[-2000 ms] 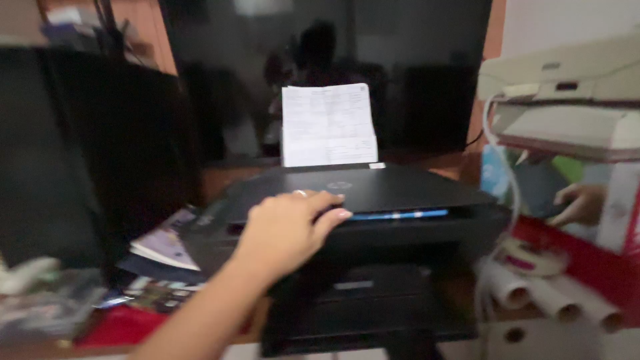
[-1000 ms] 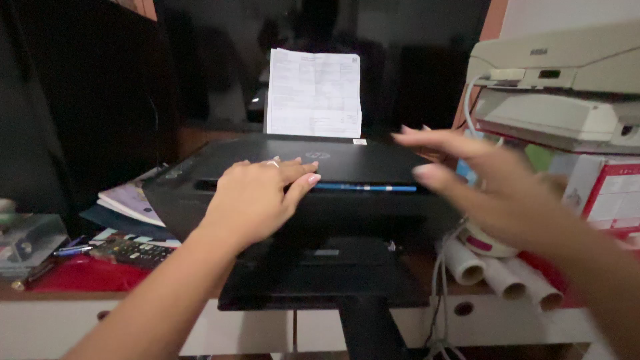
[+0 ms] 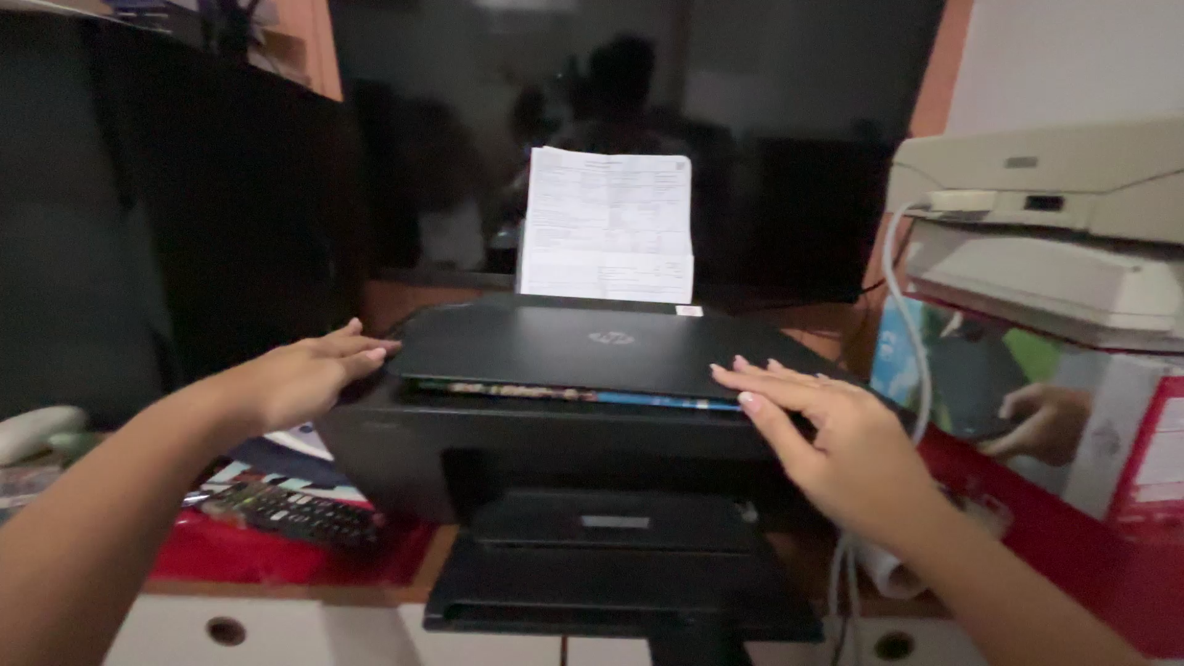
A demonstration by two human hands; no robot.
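Note:
A black HP printer [image 3: 592,462] stands in the middle, its scanner lid [image 3: 555,347] lowered but held slightly up at the front by a thin colourful printed item [image 3: 573,395] between lid and body. Fingers of my right hand [image 3: 814,416] rest on the lid's front right corner, with nothing gripped. My left hand [image 3: 314,370] is at the printer's left side, its fingertips by the lid's left edge and holding nothing. A printed white sheet [image 3: 608,227] stands upright in the rear feed. The output tray [image 3: 624,583] sticks out at the front.
A large dark television screen [image 3: 768,166] is behind the printer, with another dark panel [image 3: 231,213] at left. A remote control [image 3: 291,513] and papers [image 3: 277,462] lie at left on a red cover. At right, beige devices [image 3: 1036,277] are stacked on a box [image 3: 990,398]; a white cable [image 3: 911,324] hangs alongside.
My left hand has moved left, from the lid's front edge to the printer's left side. My right hand, out of view two seconds ago and raised one second ago, now rests on the lid's right corner.

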